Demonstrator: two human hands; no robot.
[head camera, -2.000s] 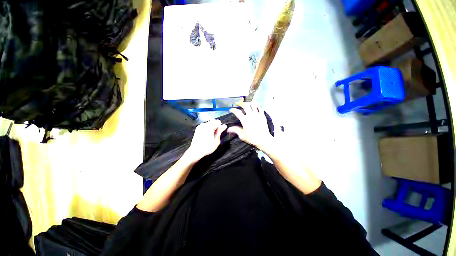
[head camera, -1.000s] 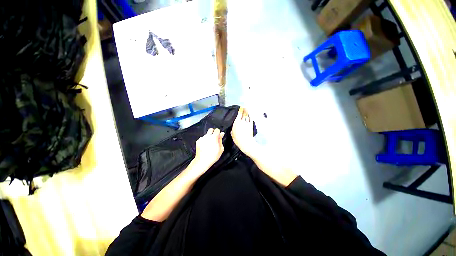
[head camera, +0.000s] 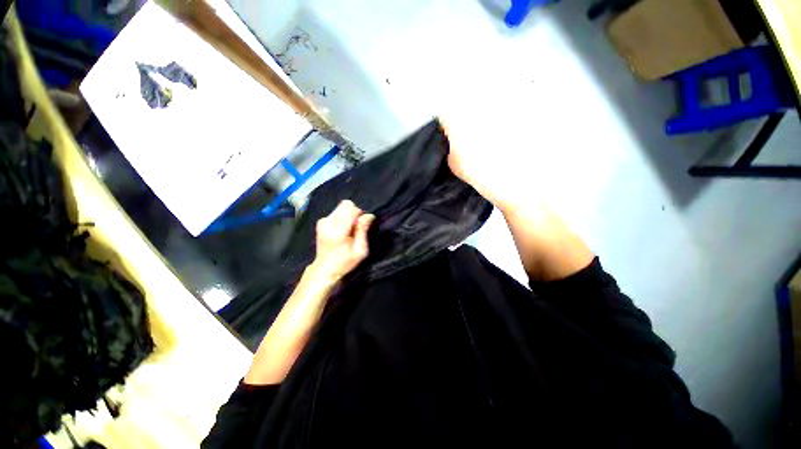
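Observation:
A limp black inside-out backpack (head camera: 395, 188) lies across my lap, its lining outward, and stretches from lower left up to a raised corner. My left hand (head camera: 342, 238) is closed on its fabric near the middle. My right hand (head camera: 458, 158) is at the raised upper right corner; its fingers are mostly hidden behind the fabric, and the cloth is drawn taut there. The bag's lower left end runs down beside the table edge.
Camouflage backpacks (head camera: 66, 307) are piled on the wooden table (head camera: 189, 351) at left. A white board (head camera: 202, 131) on blue legs stands ahead, with a wooden pole (head camera: 255, 66) across it. A blue stool (head camera: 733, 88) and cardboard box (head camera: 672, 35) are at upper right.
The view has turned, so the board and pole appear further left and tilted. My hands have moved apart, and the bag's right end is raised and spread between them.

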